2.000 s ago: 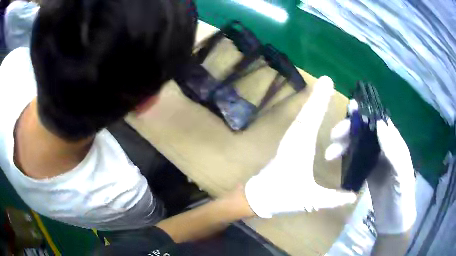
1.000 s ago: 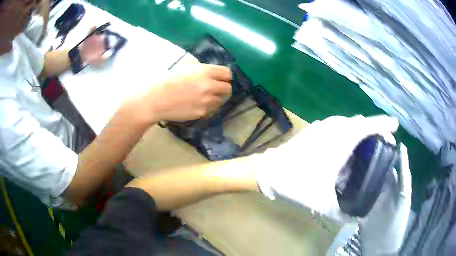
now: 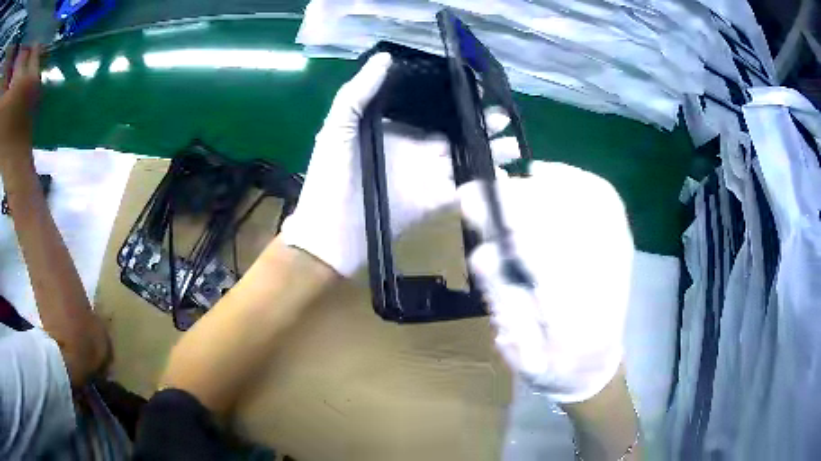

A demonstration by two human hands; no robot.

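Note:
My left hand [image 3: 338, 185], in a white glove, holds several nested black frames [image 3: 376, 216] upright by their left side above the cardboard. Their open middles show, with a solid end at top and bottom. My right hand [image 3: 558, 279], also in a white glove, holds another black frame [image 3: 468, 108], seen nearly edge-on, against the right side of the nested ones. The fingers of my right hand show partly behind it. Whether one or more frames are in my right hand is unclear.
A cluster of black frames [image 3: 184, 275] leans on the cardboard sheet [image 3: 360, 387] at left. Piled trays with white sheets [image 3: 576, 54] stand behind and at right. A person's bare arm [image 3: 54, 261] reaches in at far left. White sheet [image 3: 650, 315] lies right of the cardboard.
The view has swung right. The black bundle held between my hands now shows as open frames, with one apart at an angle. The coworker's arm has left the leaning frames.

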